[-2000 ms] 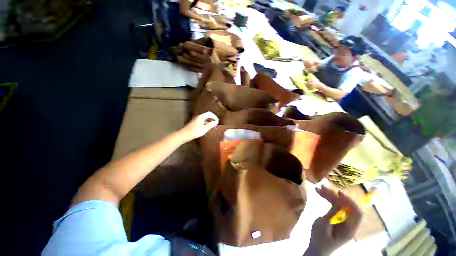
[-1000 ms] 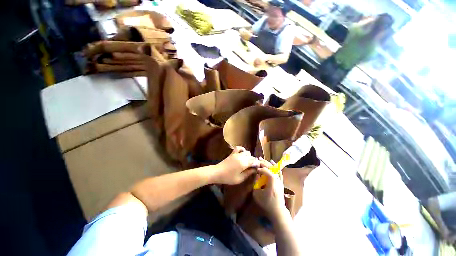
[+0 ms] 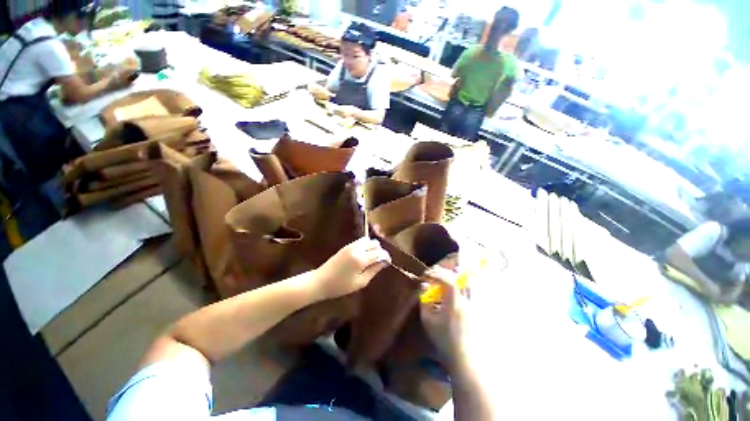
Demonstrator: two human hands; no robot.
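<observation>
My left hand (image 3: 354, 267) pinches the top edge of a brown bag body (image 3: 385, 308) standing in front of me. My right hand (image 3: 446, 316) is at the same rim, a little to the right, with its fingers around a yellow tool (image 3: 440, 289). The tool's tip is too blurred to make out. Another open brown bag body (image 3: 300, 210) stands just left of my hands, its mouth wide. The lower part of the worked bag is partly hidden by my arms.
More brown bags (image 3: 423, 168) stand behind. A blue tray (image 3: 588, 306) with a white pot (image 3: 621, 325) is at right. A carton (image 3: 123, 304) and stacked brown bodies (image 3: 136, 160) are at left. Several people work at benches beyond.
The view has turned right, showing more of the tray and benches. My hands, together at a rim one second ago, are now slightly further apart along the edge.
</observation>
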